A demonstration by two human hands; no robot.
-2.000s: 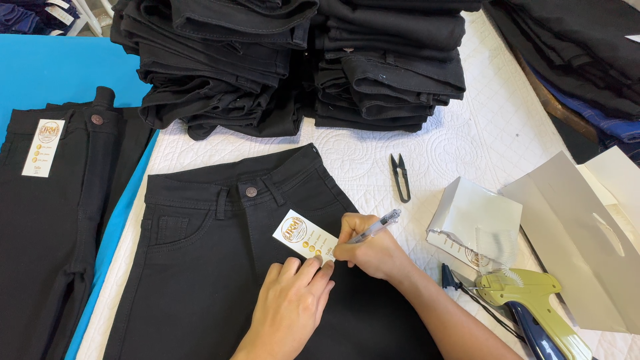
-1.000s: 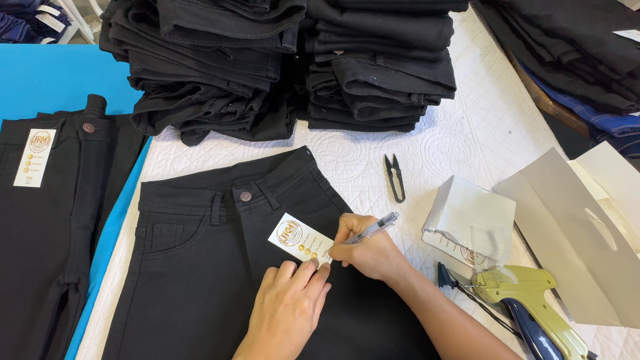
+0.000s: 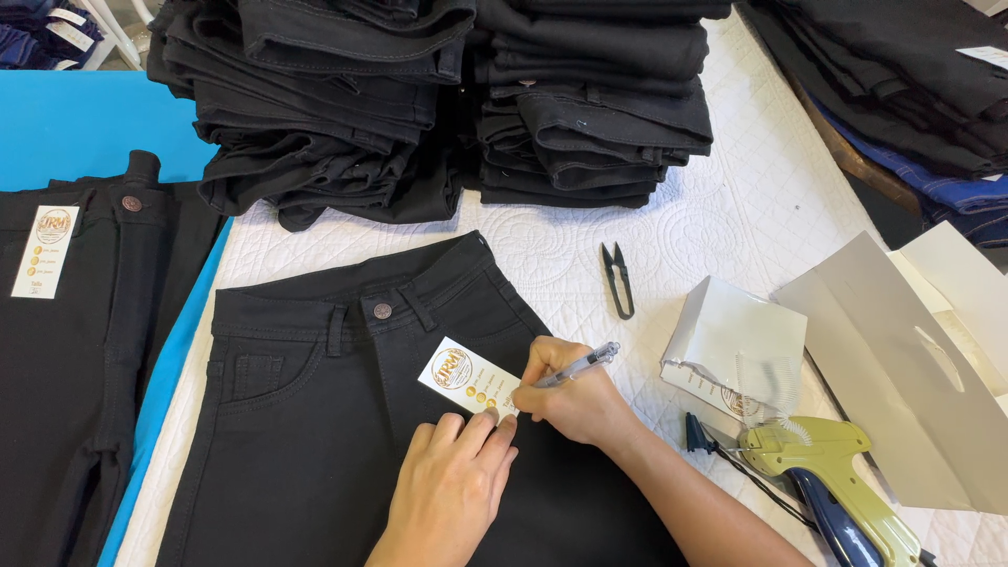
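A pair of black jeans (image 3: 315, 441) lies spread on a white quilted cloth, its metal button facing up. On the jeans rests a white printed hang tag (image 3: 465, 376). The fingertips of my left hand (image 3: 453, 480) press on the tag's lower edge, with nothing gripped. My right hand (image 3: 575, 398) is closed around a clear-barrelled pen (image 3: 579, 366), its tip hidden by the fingers at the tag's right end. Black thread snips (image 3: 617, 281) lie beyond my right hand. At the lower right, a yellow-green and navy tagging gun (image 3: 827, 465) lies near my right forearm.
Stacks of folded black trousers (image 3: 331, 102) stand at the back. More black trousers (image 3: 71, 378) with a tag lie on a blue surface at the left. A small white box (image 3: 740, 331) with clear tag fasteners (image 3: 768, 386) and an open grey-white carton (image 3: 882, 370) are at the right.
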